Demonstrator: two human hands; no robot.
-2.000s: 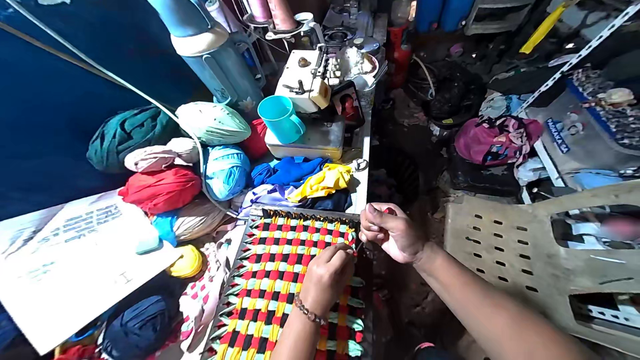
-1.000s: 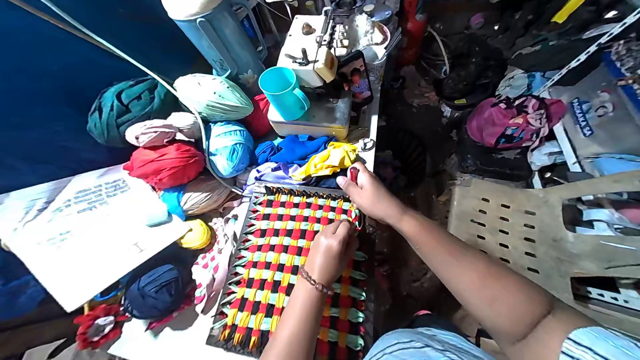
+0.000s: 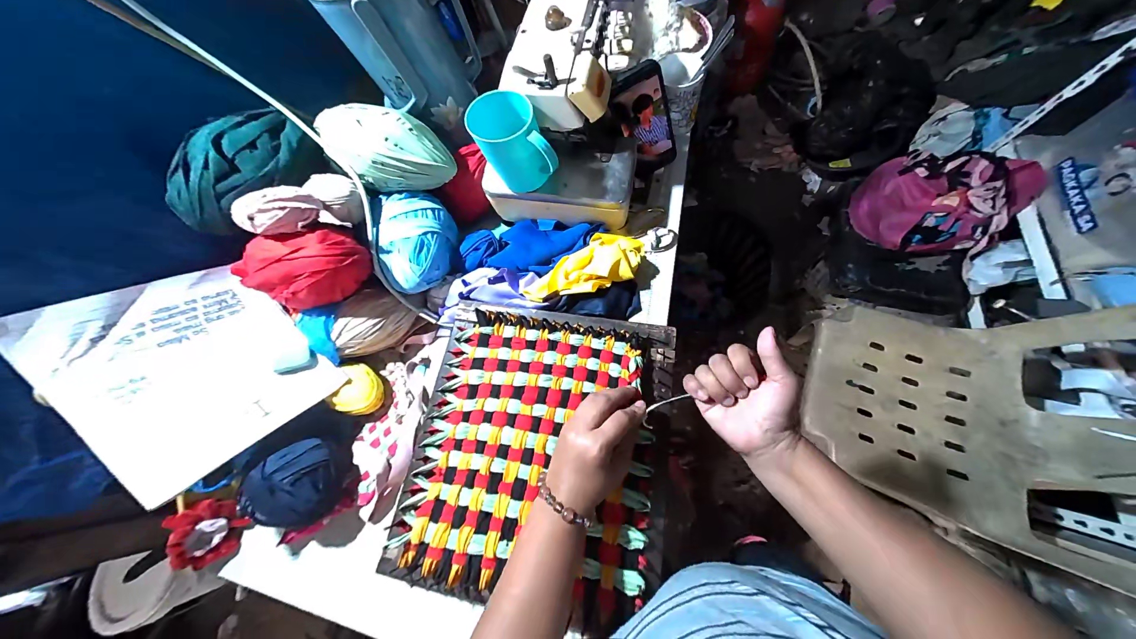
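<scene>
A woven mat of red, black, yellow and pale green fabric strips (image 3: 497, 417) lies stretched on a dark frame at the table's edge. My left hand (image 3: 599, 439), with a beaded bracelet at the wrist, rests over the mat's right side, its thumb and fingertips pinched at the mat's edge. To the right of the frame, my right hand (image 3: 744, 390) is raised in a loose fist, palm side up, round a small red-tipped thing mostly hidden by the fingers. A thin metal hook or wire (image 3: 670, 402) runs between this hand and the left fingertips.
Balls of fabric strips, among them a red one (image 3: 306, 268), lie behind and left of the mat. A turquoise mug (image 3: 510, 142) stands on a plastic box beside a sewing machine (image 3: 555, 67) and a phone (image 3: 646, 115). A plastic chair (image 3: 914, 399) is at the right.
My right hand has moved off the mat's upper right edge, out to the right, and turned palm up. My left hand stays at the mat's right side.
</scene>
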